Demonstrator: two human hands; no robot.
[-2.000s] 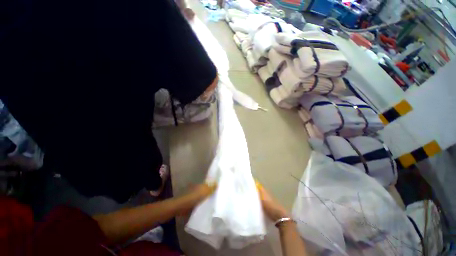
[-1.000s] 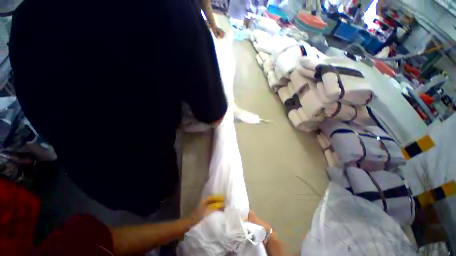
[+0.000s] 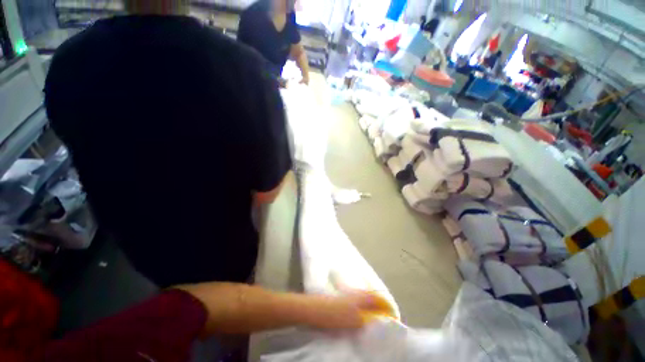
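A long white fabric piece (image 3: 329, 240) runs down the beige table (image 3: 385, 226) from the far end to the front edge, where its near end is blurred. My left hand (image 3: 353, 310), with yellow covers on its fingers, reaches across and lies on the fabric's near part; it is blurred, and whether it grips the fabric cannot be told. My right hand is not in view. A short white strip (image 3: 348, 196) lies beside the long piece.
A person in black (image 3: 170, 141) stands at the table's left side. Another person (image 3: 272, 35) is at the far end. Cream bundles with dark bands (image 3: 470, 155) are stacked along the right. A translucent plastic bag (image 3: 495, 329) lies at the near right.
My left hand has moved right across the fabric, and my right hand has left the view. The fabric's near end has shifted right. The view has tilted up, showing the far person.
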